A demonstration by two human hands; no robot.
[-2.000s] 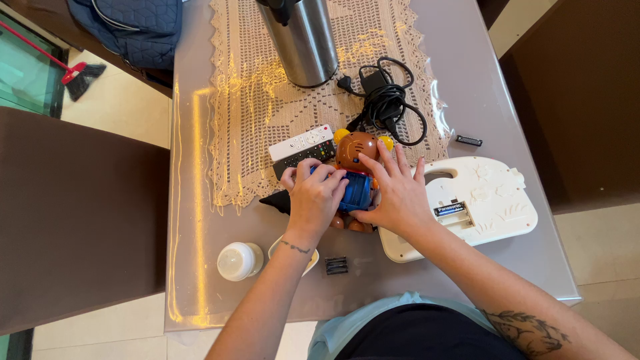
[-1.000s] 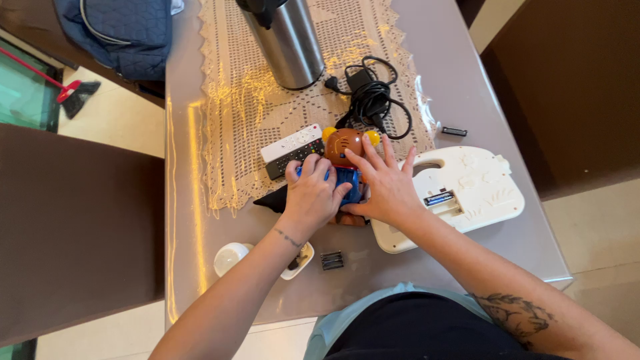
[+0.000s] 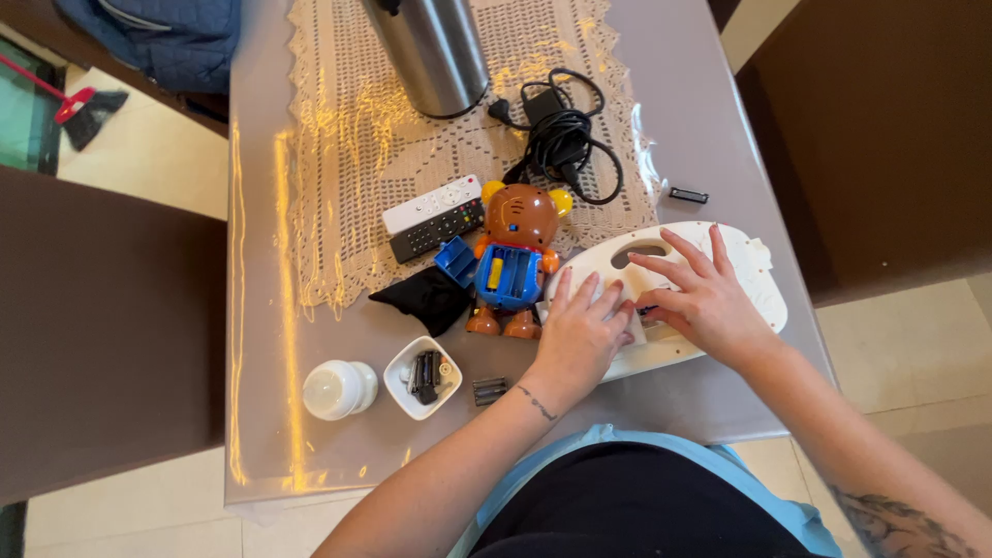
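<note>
My left hand (image 3: 585,329) rests with spread fingers on the left part of a white plastic toy (image 3: 744,271) with a handle hole. My right hand (image 3: 701,302) is over the toy's middle, its thumb and forefinger at a dark battery (image 3: 645,311) in the compartment; whether they grip it is unclear. A brown toy bear (image 3: 521,217) lies just left of the toy, its blue battery compartment (image 3: 510,275) uncovered, with a yellow battery (image 3: 494,273) inside at the left. The blue compartment cover (image 3: 456,261) lies beside the bear, against a black cloth (image 3: 426,298).
White and black remotes (image 3: 438,230) lie on the crocheted runner (image 3: 341,170), near a coiled black cable (image 3: 562,139) and a steel thermos (image 3: 438,58). A white bowl (image 3: 393,372) holds batteries, beside a white jar (image 3: 332,390). More batteries (image 3: 490,391) and a black piece (image 3: 689,195) lie about.
Both hands have moved right from the bear to the white toy. The bear's blue compartment now shows uncovered, with its cover beside it.
</note>
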